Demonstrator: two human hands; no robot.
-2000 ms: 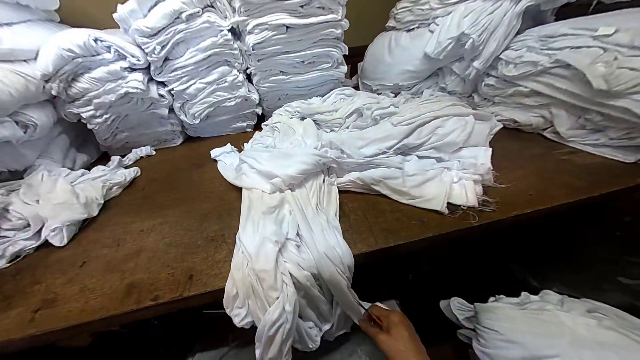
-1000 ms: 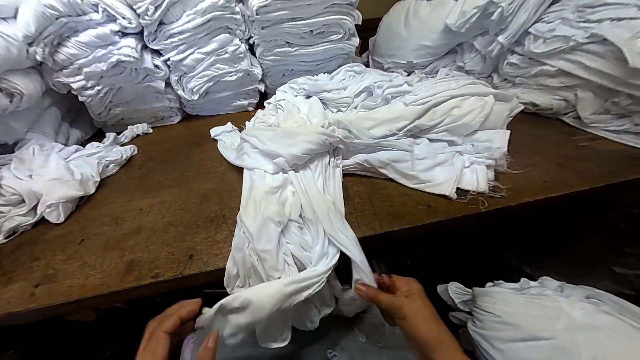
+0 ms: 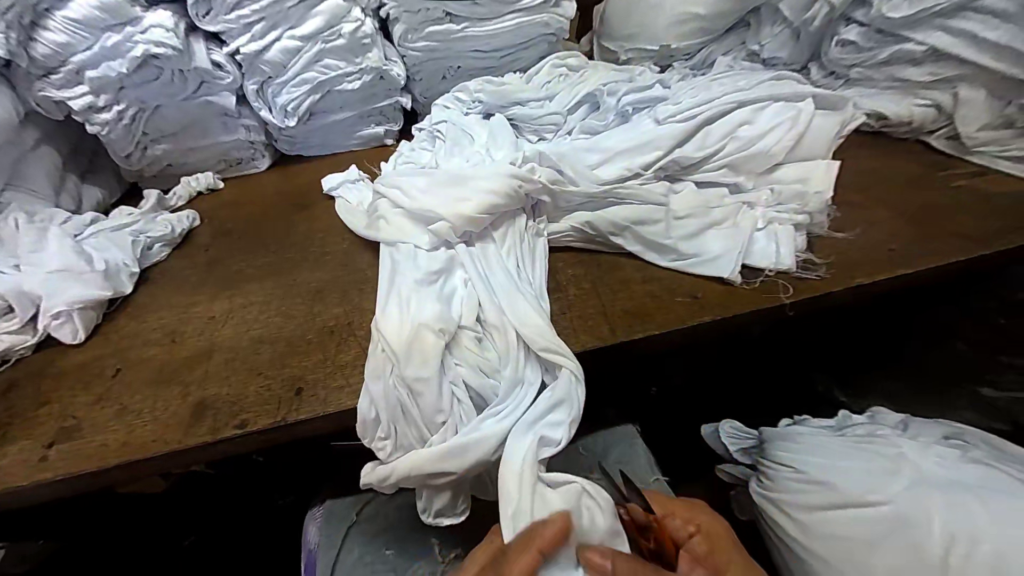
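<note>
A long bunch of white fabric [image 3: 456,320] hangs over the front edge of a wooden table, and more of the heap [image 3: 680,176] lies on the tabletop with frayed threads at its right end. At the bottom, my left hand [image 3: 524,548] pinches the end of one white strip [image 3: 552,496]. My right hand [image 3: 680,544] touches the same end with its thumb and also holds small dark thread snips [image 3: 636,500], their two pointed blades apart and upward beside the cloth. Part of both hands is cut off by the lower edge.
Folded stacks of white cloth [image 3: 320,72] stand along the back of the wooden table [image 3: 240,320]. A loose white cloth [image 3: 72,264] lies at the left. More cloth is piled at the back right [image 3: 928,72]. A white bundle [image 3: 896,488] sits low at the right, below the table edge.
Two seconds ago only my right hand was in view, at the hanging cloth. My left hand came in at the lower left, then moved right. Both hands are now together at one strip's end.
</note>
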